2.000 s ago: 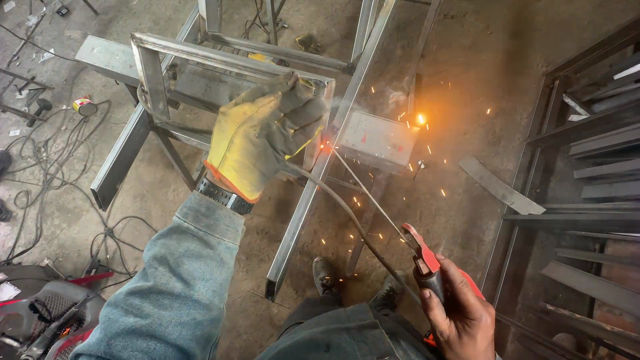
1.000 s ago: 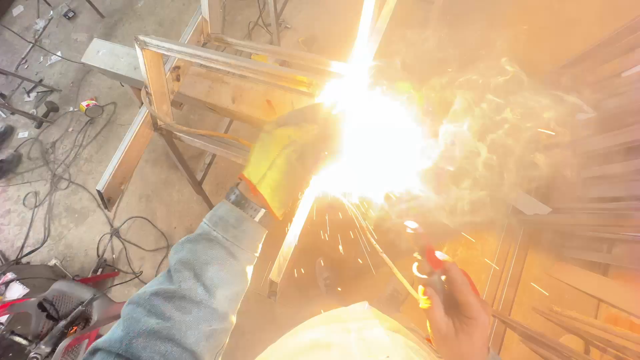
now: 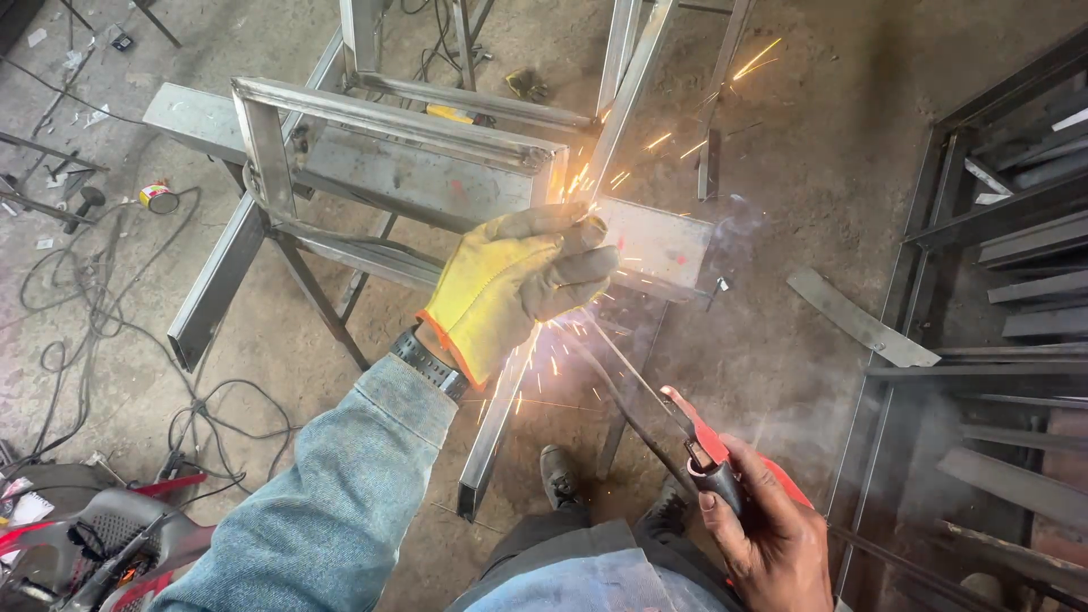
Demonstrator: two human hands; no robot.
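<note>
My left hand (image 3: 531,285), in a yellow and grey work glove, is raised over the joint of a metal frame (image 3: 399,127) and a long square steel tube (image 3: 501,408). Its fingers are partly curled; whether they touch the metal is hidden. Bare, my right hand (image 3: 769,531) grips a red and black welding electrode holder (image 3: 714,459). A thin welding electrode (image 3: 629,365) runs from its jaws up and left to a bright, sparking spot just below the glove. Behind the frame lies a wide steel beam (image 3: 654,242). A dark cable or rod passes beside the electrode.
Steel racks with metal bars (image 3: 1037,323) stand at the right. A curved metal strip (image 3: 863,319) lies on the floor near them. Black cables (image 3: 102,297) tangle at the left, beside a small can (image 3: 159,197). A red and grey plastic chair (image 3: 136,527) holds tools at the lower left.
The large white glare of one second ago has shrunk to a small sparking spot. Smoke now drifts at the right. My right hand still grips the holder.
</note>
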